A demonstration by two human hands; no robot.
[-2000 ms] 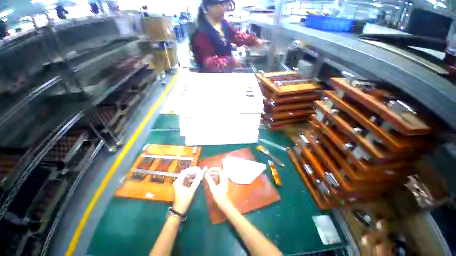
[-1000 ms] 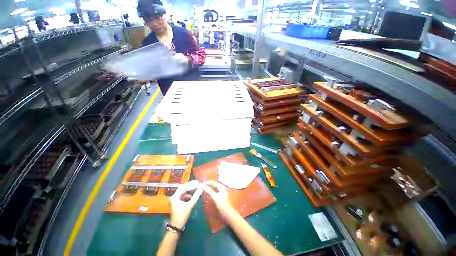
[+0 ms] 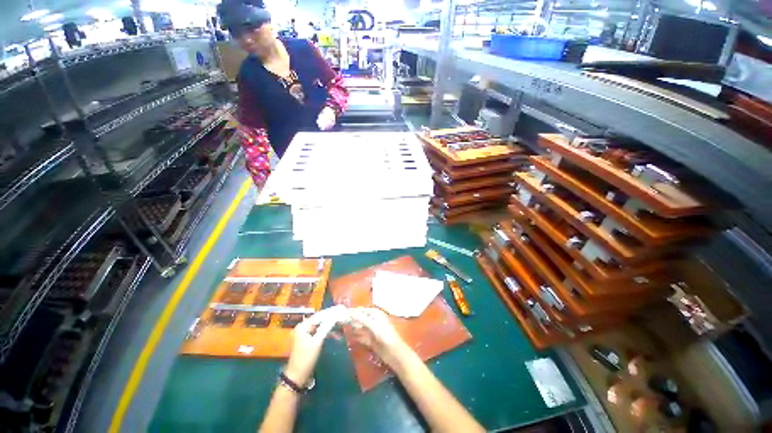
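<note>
My left hand (image 3: 311, 335) and my right hand (image 3: 372, 328) are together, fingertips touching or nearly so, above the left edge of a plain orange-brown plate (image 3: 436, 331). Something small may be between the fingers; it is hidden and too small to tell. An orange-brown fixture (image 3: 212, 340) with two silver bars over rows of dark parts lies left of my hands. A white irregular sheet (image 3: 406, 293) lies on the plate.
An orange-yellow knife (image 3: 458, 295) and a thin tan-and-grey tool (image 3: 447, 265) lie right of the plate. White trays (image 3: 364, 221) stand behind. Fixtures (image 3: 584, 245) are stacked at right, a card (image 3: 549, 382) near the right edge. A person (image 3: 288, 93) stands beyond the trays.
The person beyond the trays no longer holds the pale sheet seen a second ago. My hands stay close together; my right hand's fingers have curled inward.
</note>
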